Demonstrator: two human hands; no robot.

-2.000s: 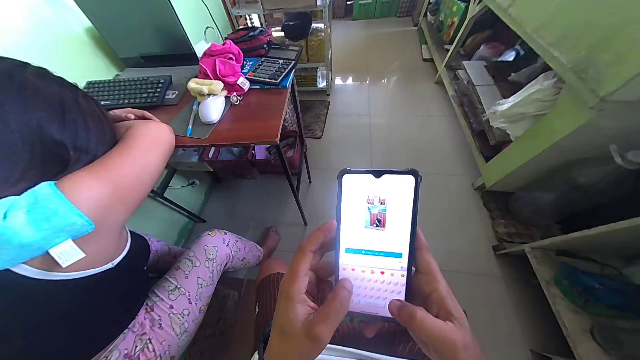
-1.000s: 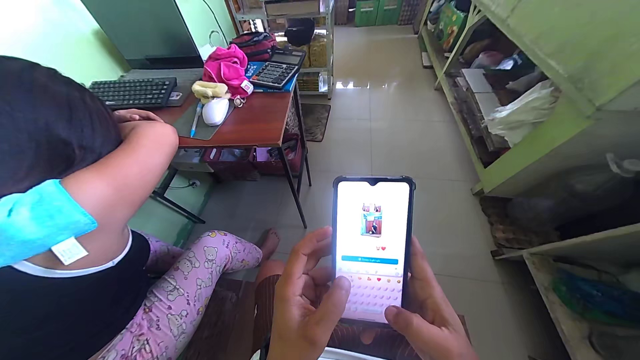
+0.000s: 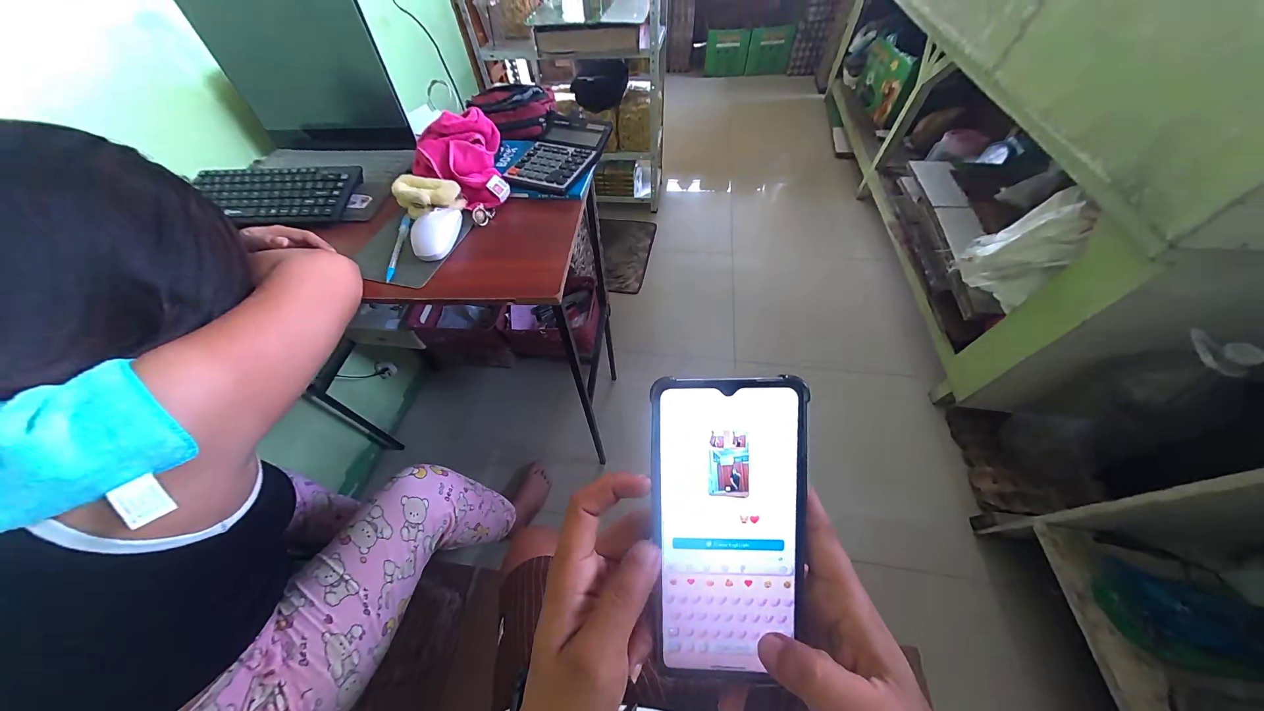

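A smartphone (image 3: 729, 523) in a dark case stands upright between my two hands, low in the head view. Its lit screen shows small pictures, a blue bar and a keyboard with emoji above the keys. My left hand (image 3: 597, 592) grips the phone's left edge, the thumb lying along that side. On the right edge, my right hand (image 3: 839, 622) supports the phone, with its thumb tip over the lower right corner of the screen. The fingers behind the phone are hidden.
A person (image 3: 247, 375) leans on a wooden desk (image 3: 523, 257) at the left, head down on a folded arm. The desk holds a keyboard (image 3: 281, 193), a white mouse (image 3: 435, 234), a pen, a pink cloth and a calculator (image 3: 550, 165). Green shelves (image 3: 1116, 227) line the right side.
A small emoji and heart line shows under the pictures on the screen, absent two seconds ago. My right thumb has shifted onto the screen's lower right corner since one second ago.
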